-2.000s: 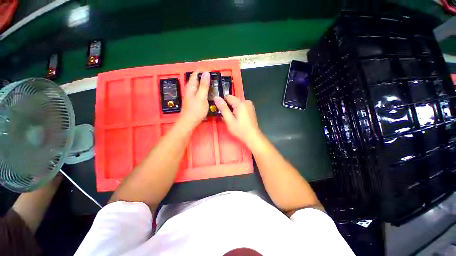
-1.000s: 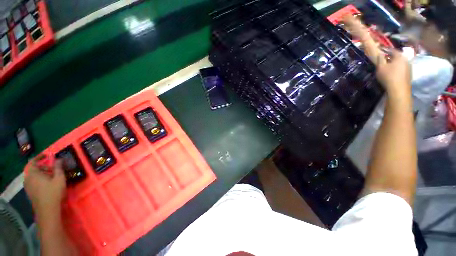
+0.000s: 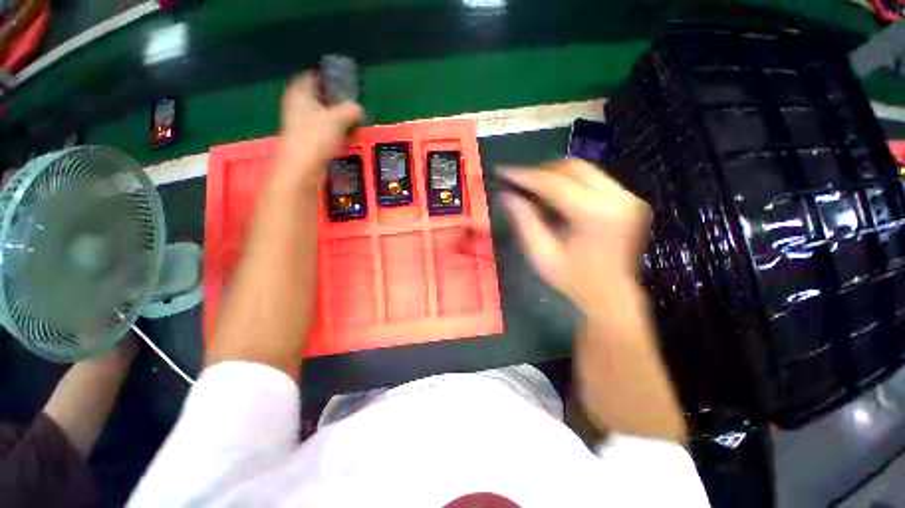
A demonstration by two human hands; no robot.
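The red tray lies on the dark bench. Three black handheld devices stand in its upper pockets: one at the left, one in the middle and one at the right. My left hand, blurred, is over the green belt beyond the tray and holds a dark device with a grey screen. My right hand, blurred, is right of the tray and holds a thin black part between thumb and fingers.
A mint-green fan stands at left. A tall black blister-tray stack is at right, with a smartphone beside it, partly hidden. A lone device lies on the green conveyor belt. Another person's arm shows at lower left.
The view has swung back left. My right hand has come from beyond the black stack to the tray's right side, now with a thin part. My left hand has moved from the tray to above the belt.
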